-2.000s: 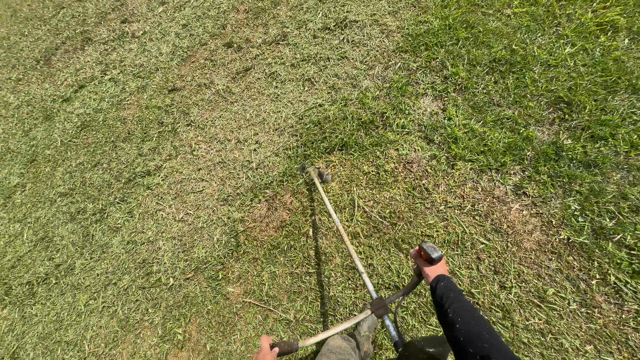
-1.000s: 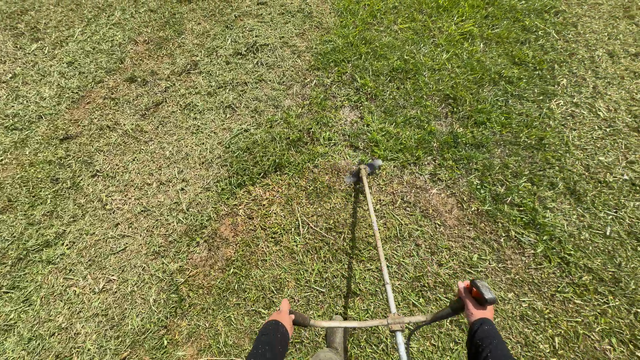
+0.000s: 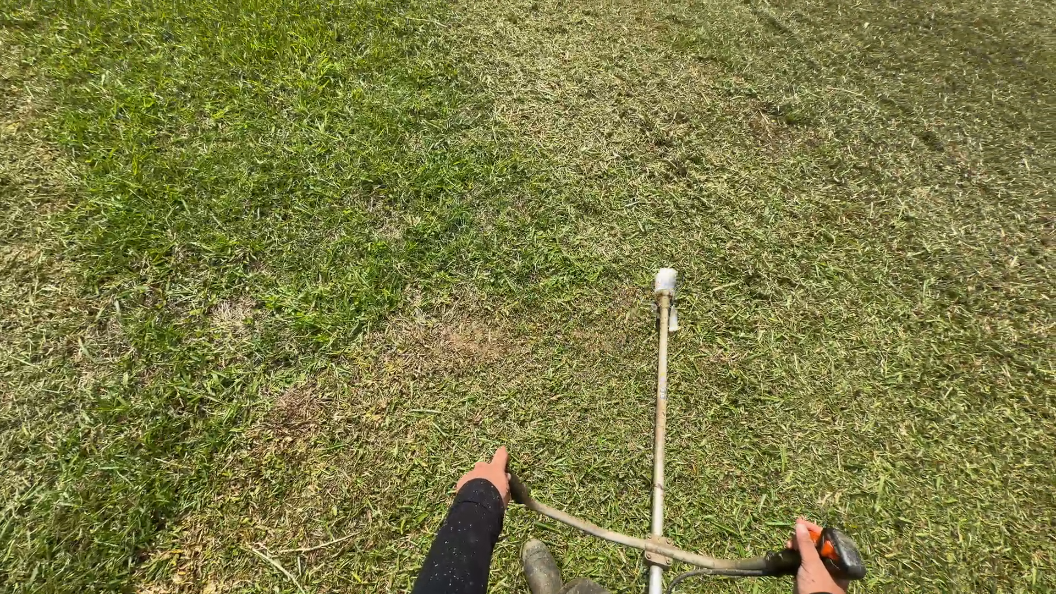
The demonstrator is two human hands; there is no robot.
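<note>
A brush cutter with a long straight shaft (image 3: 659, 429) points away from me over the grass, its pale cutting head (image 3: 666, 282) low against the turf. A curved handlebar (image 3: 594, 530) is clamped across the shaft. My left hand (image 3: 487, 477) grips the handlebar's left end, the index finger stretched forward along it. At the right end, my right hand (image 3: 813, 563) is closed on the grip beside a black and orange throttle control (image 3: 837, 553). A thin cable runs from that grip toward the shaft.
Taller green grass (image 3: 289, 148) stands to the left. Short grass with pale clippings (image 3: 825, 247) covers the ground at the right and around the head. A boot (image 3: 541, 566) shows at the bottom edge, and a thin twig (image 3: 276, 565) lies left of my sleeve.
The brush cutter has swung to the right, its handlebar turning with both hands still on it. The view has turned right as well, bringing the taller grass to the left side.
</note>
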